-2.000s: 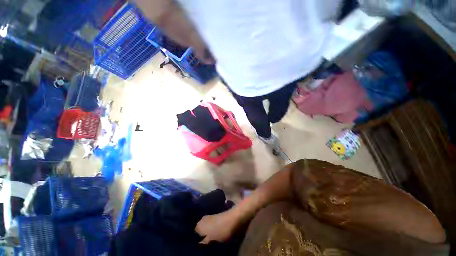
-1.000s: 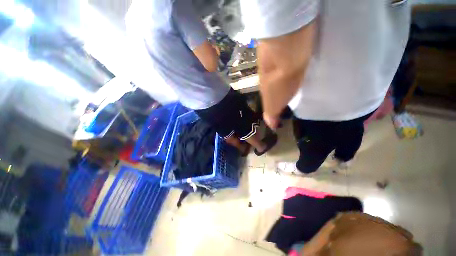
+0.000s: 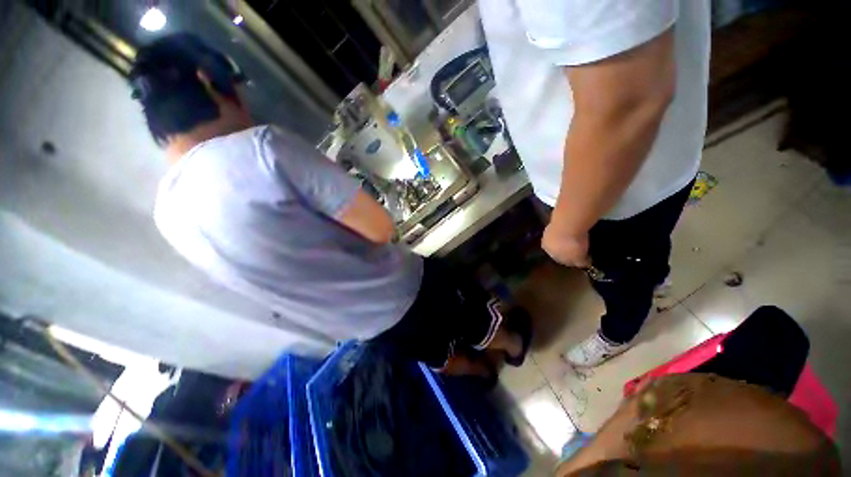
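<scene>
Neither of my hands is in the picture. Part of my brown patterned clothing (image 3: 700, 433) shows at the bottom right. Just past it stands a pink-red stool (image 3: 821, 401) with a folded black cloth (image 3: 770, 345) on it. A blue crate (image 3: 313, 433) with black garments (image 3: 378, 419) inside stands at the bottom centre.
One person in a white shirt (image 3: 597, 112) stands in front of me, an arm hanging down. Another in a grey shirt (image 3: 280, 233) bends at a bench (image 3: 457, 224) with a machine (image 3: 383, 149). A second blue crate (image 3: 261, 419) stands beside the first. Scraps lie on the tiled floor (image 3: 728, 242).
The view has swung towards the bench and machine. My hand on black cloth, seen two seconds ago, has left the picture. The stool now shows at the lower right.
</scene>
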